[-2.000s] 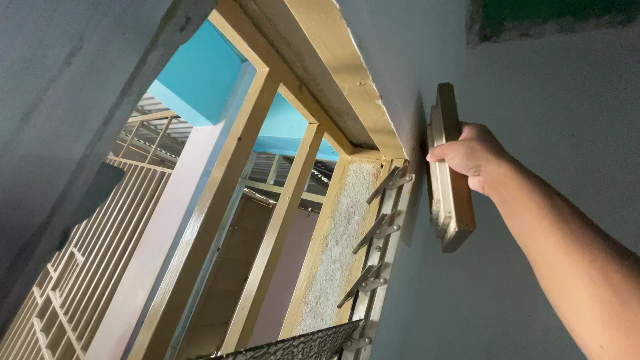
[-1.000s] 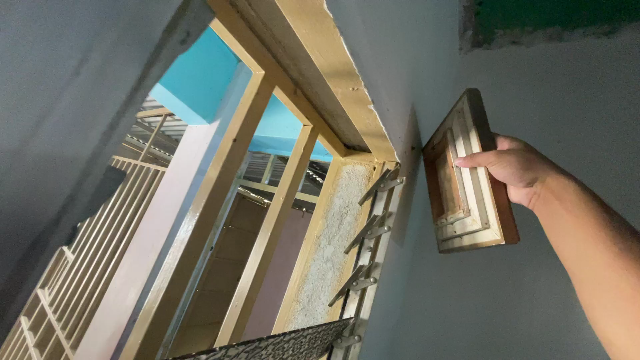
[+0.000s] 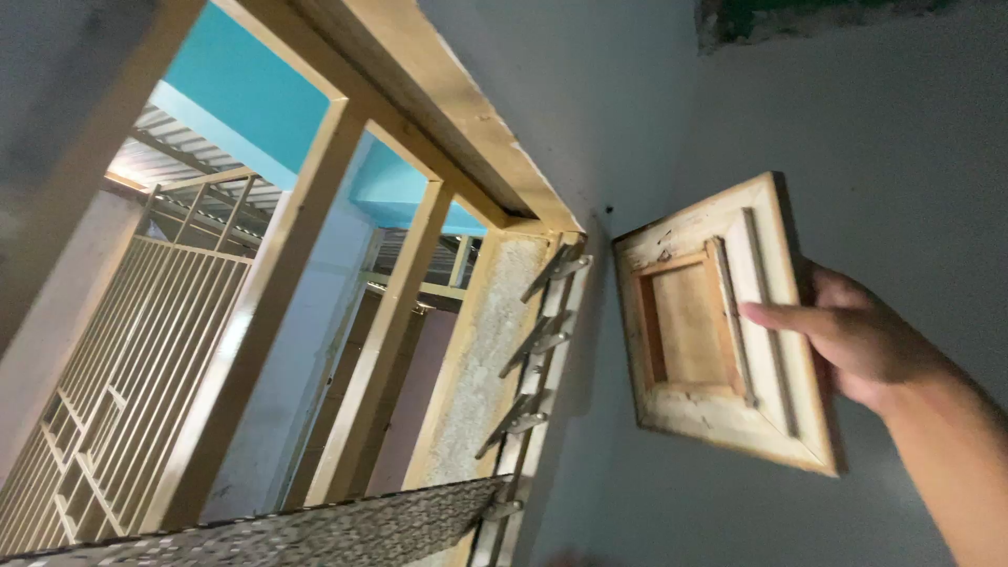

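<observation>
My right hand comes in from the right and grips a square wooden frame by its right edge, thumb on the near side. The frame is tilted, with its recessed back and inner wooden strips facing me; the fingers are hidden behind it. It is held up before a grey wall, to the right of the window's metal louvre clips. My left hand cannot be made out; only a faint blur shows at the bottom edge.
A yellow-painted window frame with upright bars fills the left and middle. One patterned louvre pane crosses its lower part. Beyond it stand a metal grille and a turquoise-painted beam. A small dark hole marks the wall.
The wooden frame was seen nearly edge-on two seconds ago; my right hand has turned it so its back faces me more fully. The view has shifted somewhat.
</observation>
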